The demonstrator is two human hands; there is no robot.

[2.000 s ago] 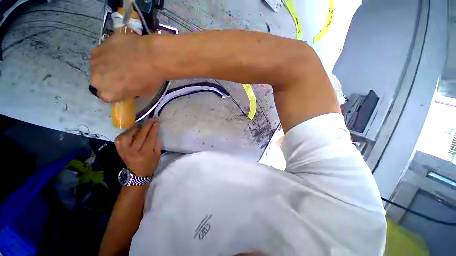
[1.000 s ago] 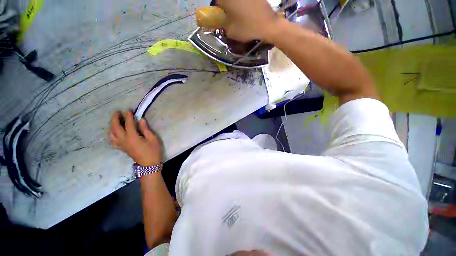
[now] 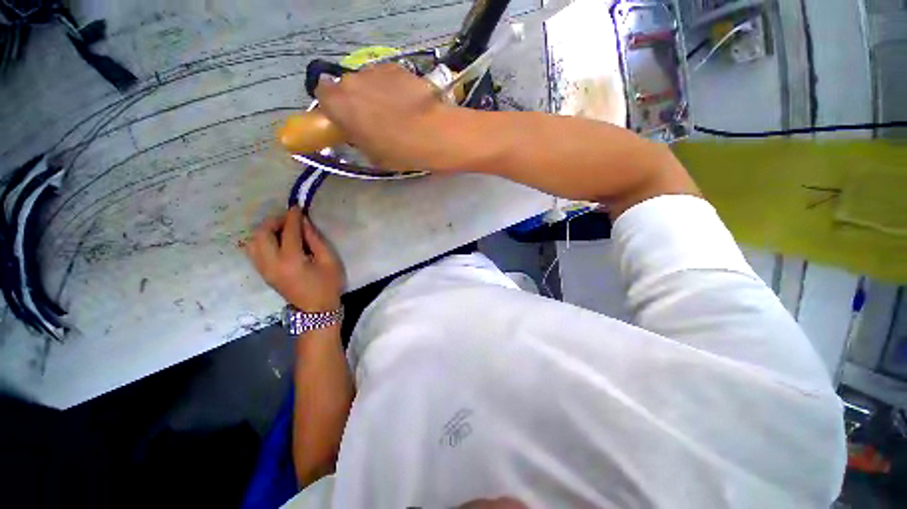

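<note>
My right hand (image 3: 383, 114) is shut on the steam iron (image 3: 307, 133), whose orange-brown handle end sticks out to the left of my fist. The iron's metal rim shows below my hand, and the rest is mostly hidden by hand and forearm. A dark curved band piece with a white inner layer (image 3: 305, 189) runs out from under the iron's left edge. My left hand (image 3: 296, 260) is at its near end, fingertips on it; whether they pinch it or only press it cannot be told. A yellow template (image 3: 370, 57) shows partly behind the iron.
Nested dark-and-white crescents (image 3: 30, 249) lie at the table's left edge. A dark ribbon (image 3: 99, 55) lies far left. A pale, brown-stained board (image 3: 587, 65) and a metal tray (image 3: 648, 65) are at the right, with yellow-green cloth (image 3: 796, 199) and a black cord beyond.
My right hand has brought the iron left and nearer, over the band piece, most of which is now covered. My left hand stays at the piece's near end. The view has shifted slightly.
</note>
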